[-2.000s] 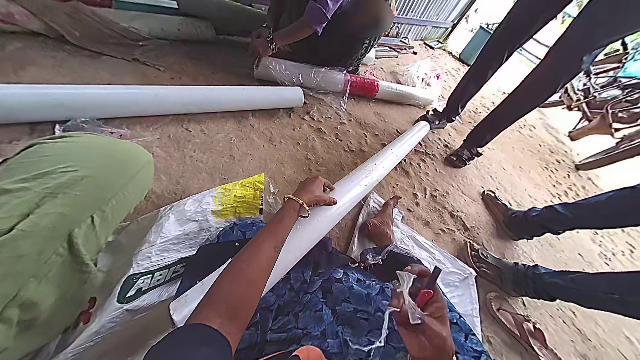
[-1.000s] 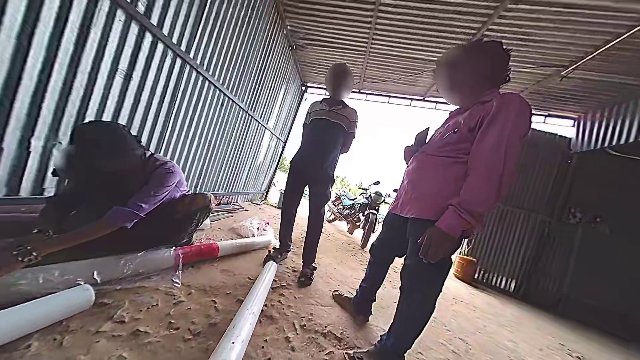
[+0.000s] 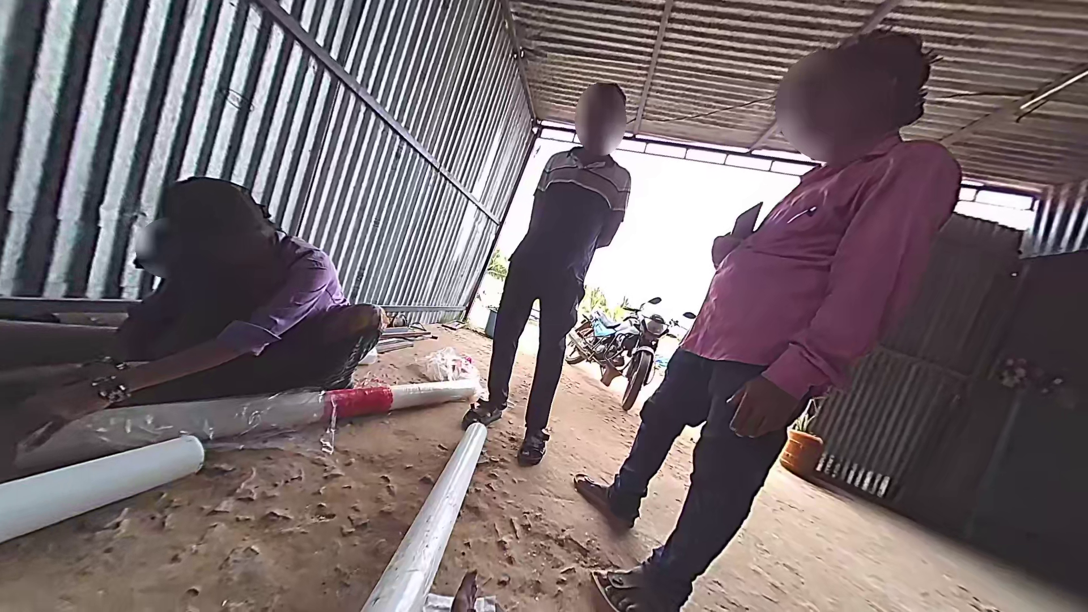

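Observation:
Neither my left hand nor my right hand shows in the head view. A long white tube or roll (image 3: 429, 527) runs from the bottom edge up to the shoe of a standing person. At the left lies the end of another white roll (image 3: 102, 484). Behind it, a roll in clear plastic film (image 3: 246, 414) has a red band (image 3: 359, 402) around it, and a crouching person in a purple shirt reaches an arm over its left part. At the bottom edge, a small part of a bare foot (image 3: 465, 592) is beside the near tube.
Two people stand ahead, one in a striped dark shirt (image 3: 582, 191), one in a pink shirt (image 3: 816, 255) at the right. A corrugated metal wall (image 3: 340, 127) bounds the left. A motorcycle (image 3: 620, 344) is parked outside, and an orange pot (image 3: 801, 450) stands by the right wall.
The view has swung up from my hands and the blue material to the people and the shed. Two seconds ago my left hand was on the long tube; both hands are now out of view.

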